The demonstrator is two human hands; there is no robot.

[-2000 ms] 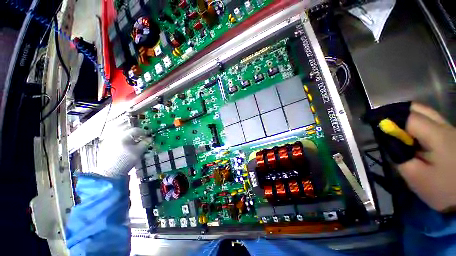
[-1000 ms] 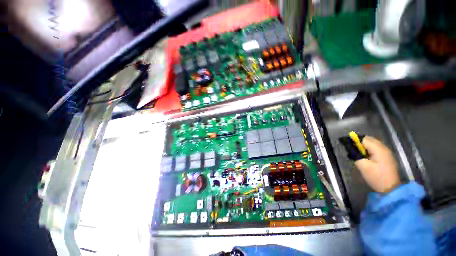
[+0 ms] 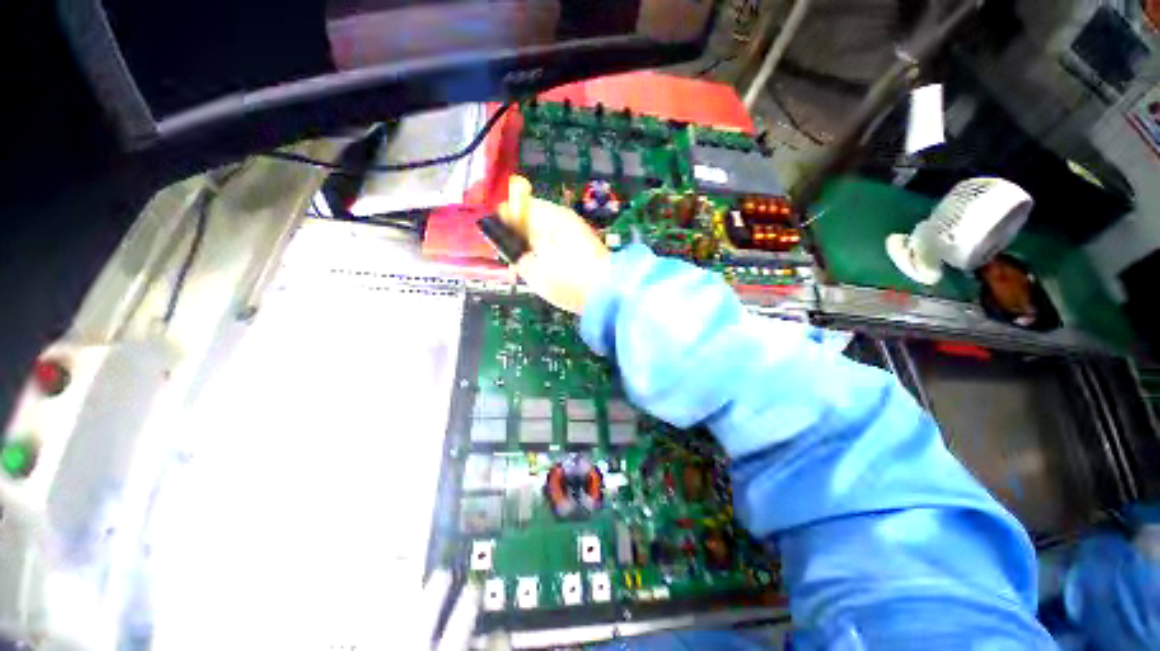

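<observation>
My bare right hand (image 3: 557, 254) reaches across the near board to its upper left corner, closed on a small dark tool (image 3: 501, 238). The blue sleeve covers much of the board's right half. The near green circuit board (image 3: 534, 369) lies in its metal-edged frame; its toroidal coil (image 3: 574, 486), grey blocks and white square pads show. A white gloved part of my left hand (image 3: 449, 610) shows at the near board's lower left corner, cut off and blurred, so its grip cannot be told.
A second board (image 3: 662, 165) lies on red material (image 3: 636, 92) behind. A monitor (image 3: 420, 95) overhangs at upper left. A white fan (image 3: 973, 223) stands on a green mat (image 3: 852, 235) at right. Red and green buttons (image 3: 18, 458) sit far left. Another blue sleeve (image 3: 1107, 591) shows lower right.
My right hand has moved from the right of the frame leftward across the near board, still holding the tool. My left hand, on the board's left edge first, now shows only low down. The view has shifted.
</observation>
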